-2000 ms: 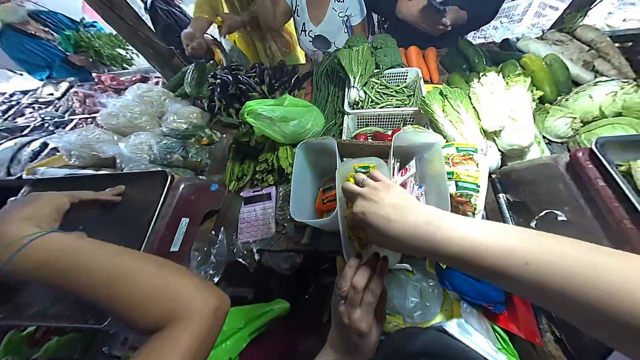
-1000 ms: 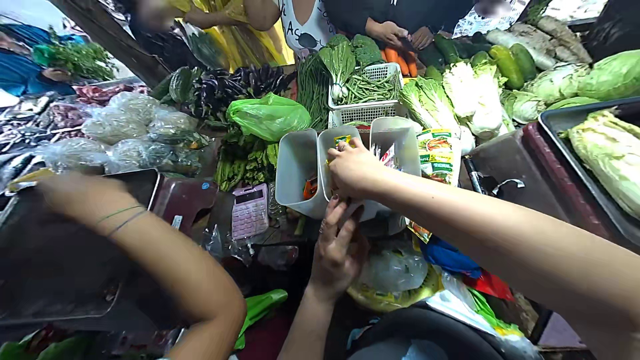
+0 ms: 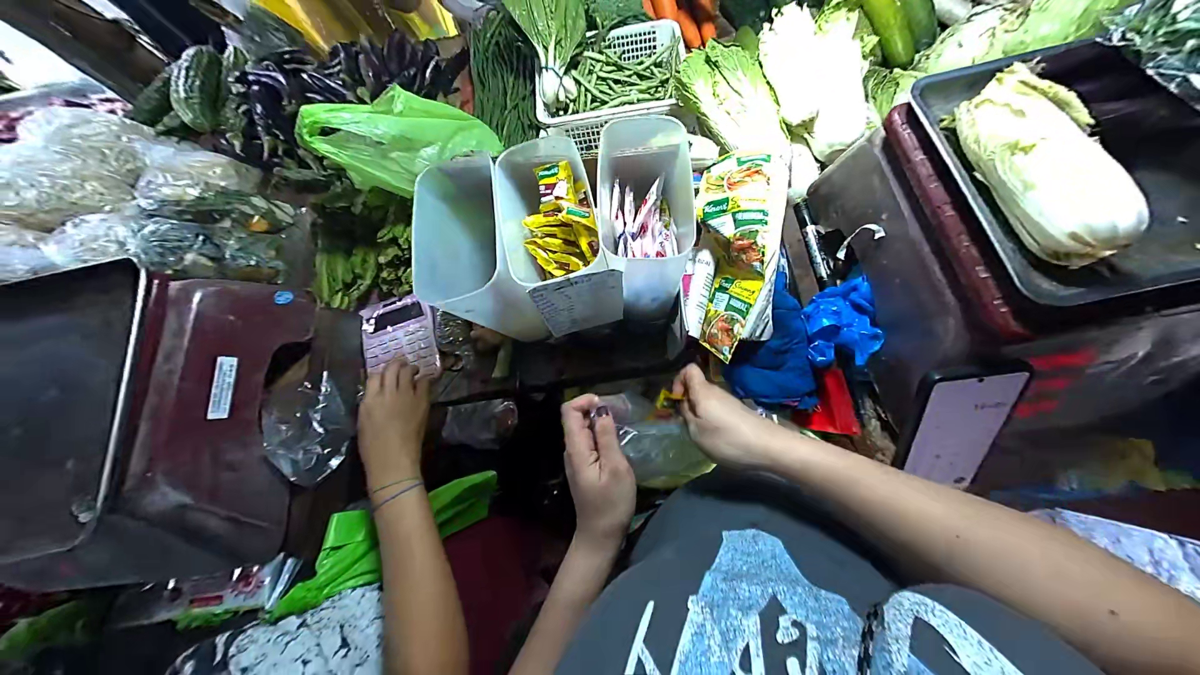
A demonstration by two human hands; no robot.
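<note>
My right hand point(image 3: 717, 422) is just in front of the seasoning display, its fingertips closed on a small yellow sachet point(image 3: 667, 400). To its left is my left hand point(image 3: 600, 469), fingers curled upward; whether it grips anything is unclear. A clear plastic bag point(image 3: 661, 450) lies below and between them. Beyond my hands stand open plastic containers: the left one point(image 3: 457, 248) shows nothing inside, the middle one point(image 3: 562, 281) holds yellow sachets point(image 3: 562, 230), and the right one point(image 3: 652, 281) holds white and red packets point(image 3: 645, 220). Larger seasoning packs point(image 3: 741, 244) hang at the right.
A co-worker's hand point(image 3: 394, 412) rests on a pink calculator point(image 3: 401, 333) at the left. Dark trays point(image 3: 70, 394) flank that side. At the right, a napa cabbage point(image 3: 1050, 164) lies on a tray point(image 3: 966, 281) above a phone point(image 3: 966, 422). Vegetables and a green bag point(image 3: 394, 136) are behind.
My hands have moved from the middle container down toward my body, and the right one now has a small yellow sachet. The co-worker's hand has moved from the left tray to the calculator.
</note>
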